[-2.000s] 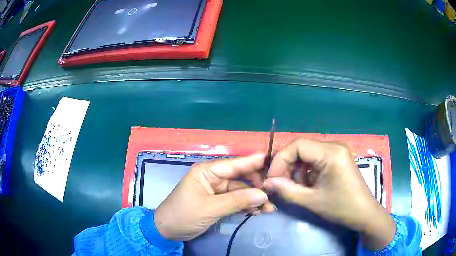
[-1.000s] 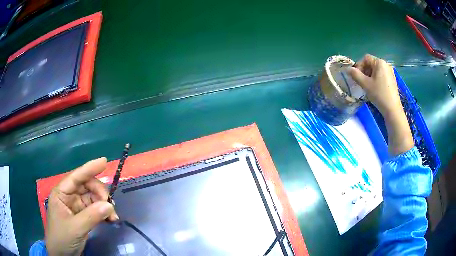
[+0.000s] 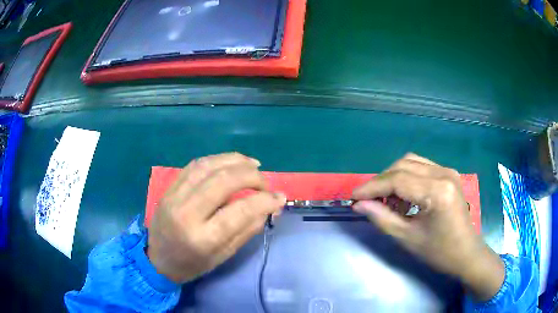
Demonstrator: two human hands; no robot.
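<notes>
A dark grey laptop back cover (image 3: 342, 263) lies inside up on a red-orange foam cradle (image 3: 318, 182) in front of me. A narrow camera strip (image 3: 321, 203) lies along the cover's top edge between my hands. My left hand (image 3: 214, 211) holds the strip's left end with its fingertips. My right hand (image 3: 422, 214) has thumb and finger pinched at the strip's right end. A thin cable (image 3: 263, 269) runs from beside my left fingertips down across the cover. The fingers hide both ends of the strip.
Another cover in a red-orange cradle (image 3: 293, 43) lies at the upper left, with a smaller-looking one (image 3: 58, 38) beyond it. A dark-specked white sheet (image 3: 68, 189) and blue tray (image 3: 12, 171) are left. A blue-streaked sheet (image 3: 511, 235) and round tub (image 3: 547, 162) are right.
My right hand has left the tub and come back to the cover. The strip, upright in my left hand before, now lies along the top edge. The view has swung back left; the far cradle has shifted right.
</notes>
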